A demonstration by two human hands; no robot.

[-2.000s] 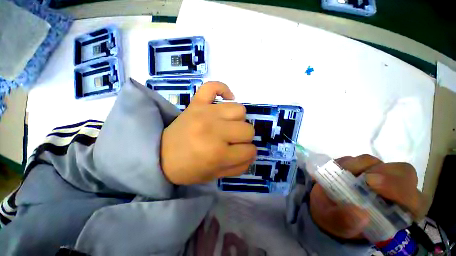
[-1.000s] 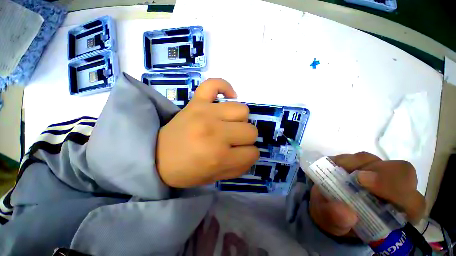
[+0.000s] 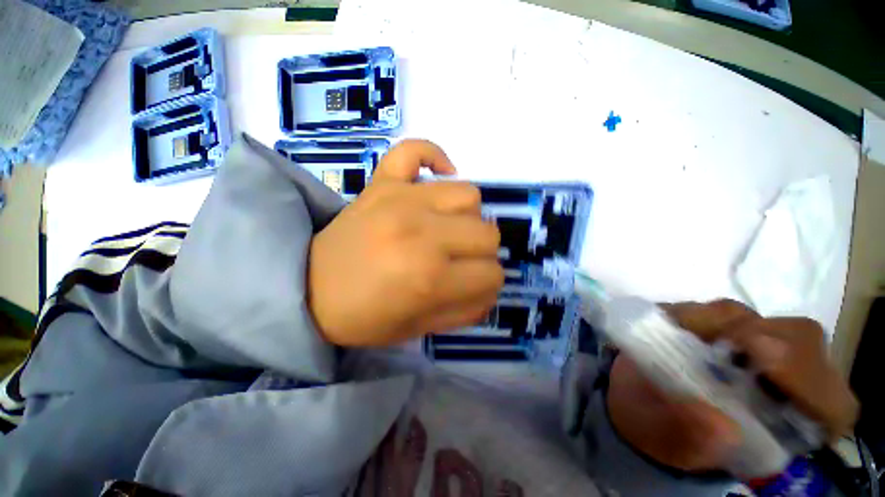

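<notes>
My left hand (image 3: pixel 408 257) is closed over the left part of a pair of light-blue housings (image 3: pixel 585 214) and holds them; its fingers hide much of their inside. My right hand (image 3: pixel 728 388) is shut around a glue syringe (image 3: pixel 670 354) with a white label and a blue band, slightly blurred. The pale-green needle (image 3: pixel 589 285) points left at the right part of the held pair; whether its tip touches cannot be told.
Two housings (image 3: pixel 340 92) stand behind my left hand, the lower partly hidden. Another pair (image 3: pixel 178 73) is at the left, beside a bag of light-blue parts (image 3: pixel 87 92). A blue scrap (image 3: pixel 611 121) and white tissue (image 3: pixel 788 248) lie on the sheet. Another housing (image 3: pixel 747 10) is at the top right.
The held housings have moved slightly up in view with my left hand. The syringe's rear and my right hand have shifted right and slightly down since the last frame.
</notes>
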